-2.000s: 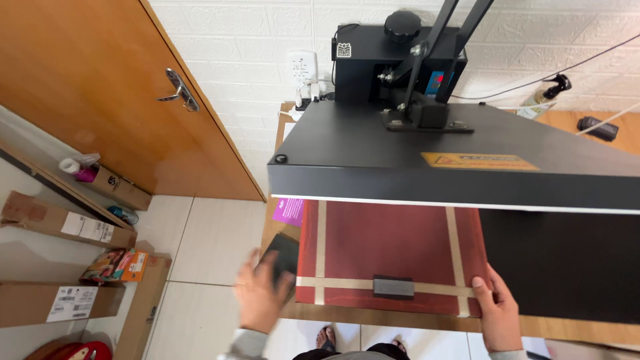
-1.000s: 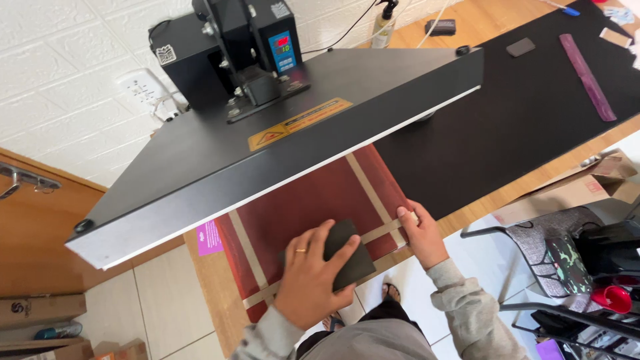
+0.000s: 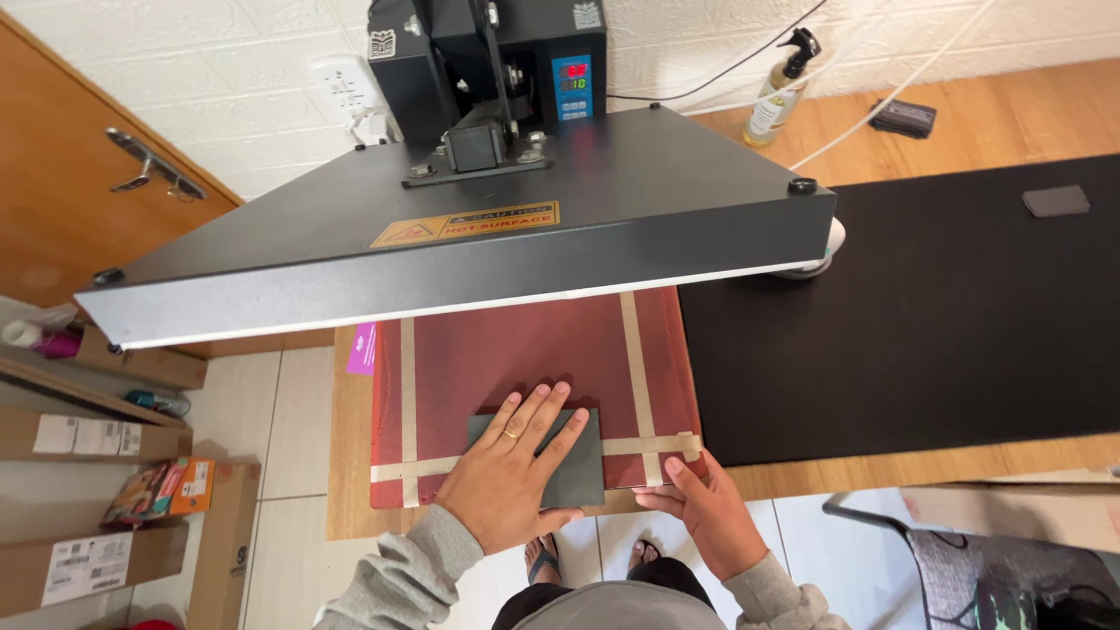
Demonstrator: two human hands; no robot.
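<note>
Under the raised upper plate of a heat press [image 3: 490, 254] lies its lower bed, covered in dark red cloth [image 3: 516, 359] and crossed by beige tape strips [image 3: 639, 376]. My left hand [image 3: 516, 468] rests flat, fingers spread, on a dark grey-green rectangular piece [image 3: 577, 464] at the bed's front edge. The small grey piece seen earlier there is hidden or gone; I cannot tell which. My right hand [image 3: 700, 507] pinches the bed's front right corner, thumb on top near the tape end and fingers at the edge.
A long black mat [image 3: 892, 350] covers the wooden table [image 3: 1006, 105] at right, bearing a small grey piece [image 3: 1056, 201]. Behind stand a spray bottle [image 3: 774, 96] and a dark folded item [image 3: 903, 119]. The press bears a hot-surface warning. Cardboard boxes [image 3: 87, 560] fill the left shelves.
My left hand has moved from beside the bed onto its front part, with the dark piece now under it. My right hand stays at the front right corner.
</note>
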